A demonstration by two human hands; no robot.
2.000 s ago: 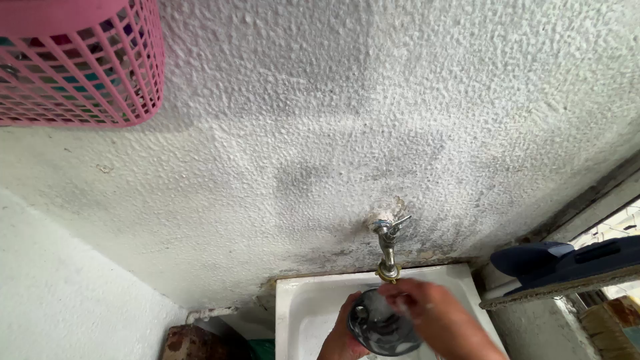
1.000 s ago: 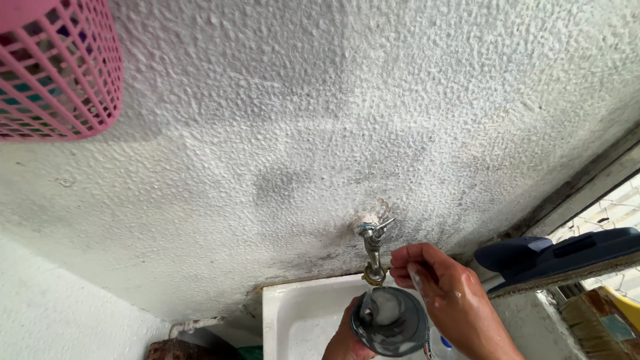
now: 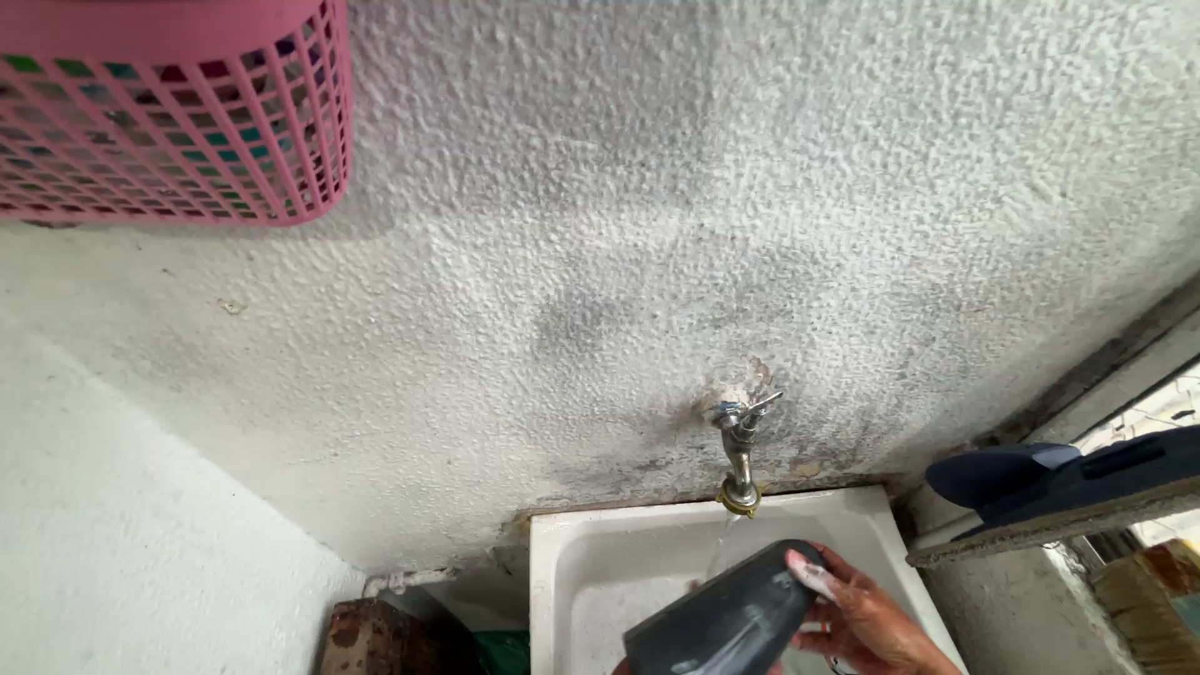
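Note:
A dark grey cup-like container [image 3: 727, 614] lies tilted on its side over the white sink [image 3: 547, 600], its outer wall wet with suds. My right hand [image 3: 858, 609] grips its upper right end, with white foam on the thumb. Of my left hand only small parts [image 3: 621, 667] show at the bottom edge, at the container's lower end; most of it is hidden. Just above the container, a thin stream of water falls from the metal wall tap [image 3: 739, 464].
A pink plastic basket [image 3: 178, 122] with mixed things hangs at the upper left. On the right, a dark blue object [image 3: 1078, 478] rests on a ledge [image 3: 1031, 542]. A rusty brown block [image 3: 361, 637] stands left of the sink.
The container has gone from upright with its opening showing to tilted sideways. My right hand has moved from beside the tap down onto the container.

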